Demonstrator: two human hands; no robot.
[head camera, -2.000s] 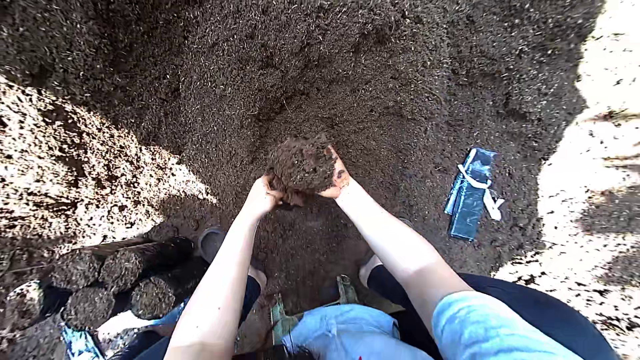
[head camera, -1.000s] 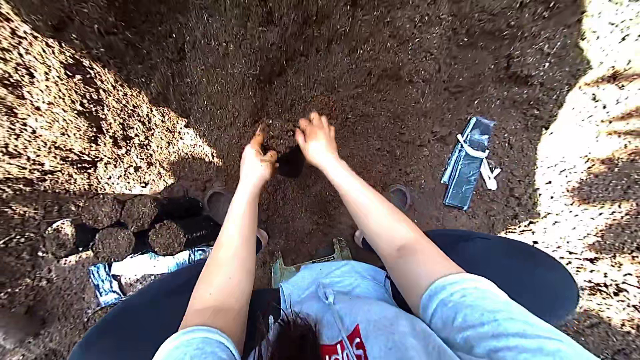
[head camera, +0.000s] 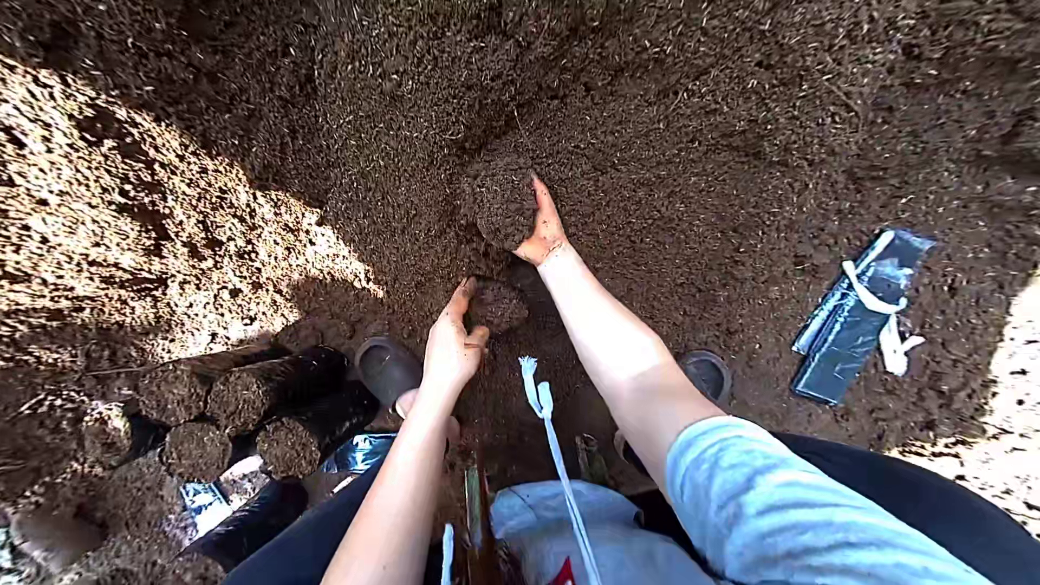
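Observation:
My left hand (head camera: 457, 337) grips the side of a black plastic grow bag (head camera: 498, 305), whose open top shows dark soil inside. Its thumb and fingers are around the bag's left edge. Just above and to the right, my right hand (head camera: 546, 223) is cupped around a heap of loose soil (head camera: 502, 195), its thumb pointing up along the right side. The fingers of that hand are hidden under the soil. Behind both hands rises a large pile of brown soil mix (head camera: 691, 130).
Several soil-filled black bags (head camera: 244, 398) lie stacked at the lower left, ends facing me. On the ground at the right is a bundle of flat black plastic bags (head camera: 853, 325) tied with a white strip. My shoes (head camera: 388, 370) stand either side of the work spot.
One second ago both hands were near a small dark bag, the right with spread fingers. Now the right hand has moved up to the pile and scooped soil; the bag's top shows soil.

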